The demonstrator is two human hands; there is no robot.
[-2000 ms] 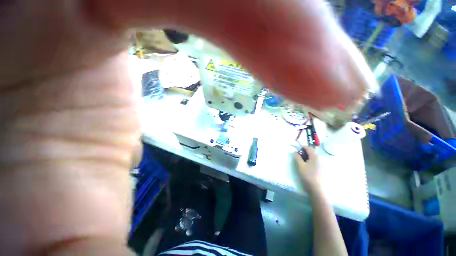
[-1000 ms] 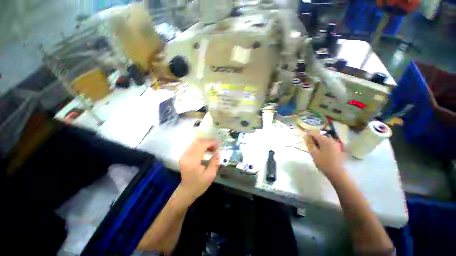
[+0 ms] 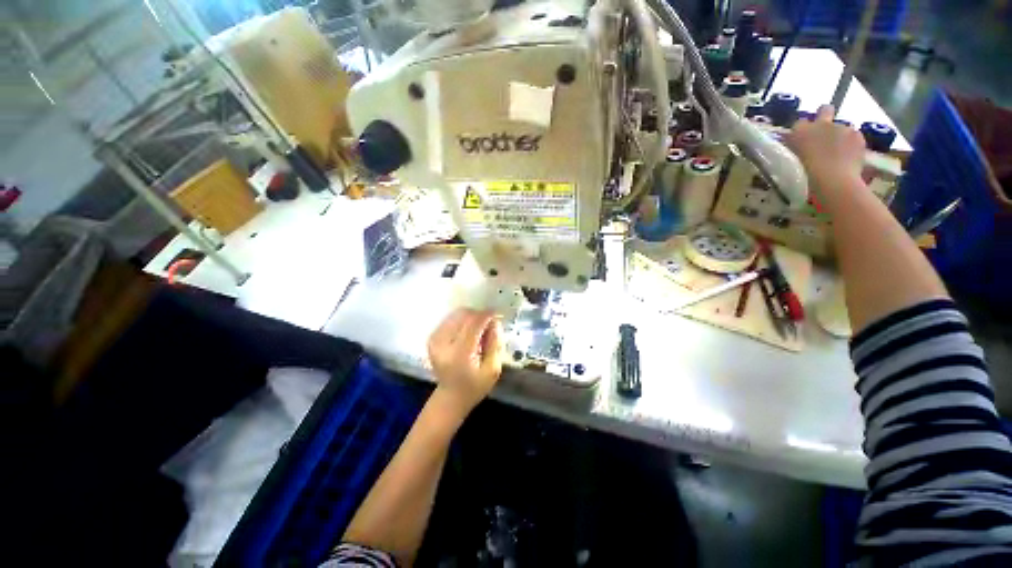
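Observation:
A cream "brother" sewing machine (image 3: 505, 144) stands on the white table (image 3: 710, 388). My left hand (image 3: 466, 353) is beside its needle area, fingers curled with thumb and fingertips together; I cannot tell whether it holds a thread. My right hand (image 3: 827, 150) reaches to the back right, over the control box (image 3: 766, 211), near the spools. What its fingers hold is not clear. A dark-handled screwdriver (image 3: 628, 361) lies right of the needle plate. Red-handled tools (image 3: 783, 291) lie on a paper pad (image 3: 721, 294).
Several thread spools (image 3: 699, 166) stand behind the machine. A white lamp head (image 3: 777, 166) hangs on a gooseneck. A blue crate (image 3: 322, 466) with pale and dark cloth is at lower left. Another blue bin (image 3: 965, 166) is at right. Thread stand rods (image 3: 167, 194) rise at left.
My right hand has moved from the tools up to the spools at the back right. My left hand stays by the needle area. The white cone at the right has left its spot.

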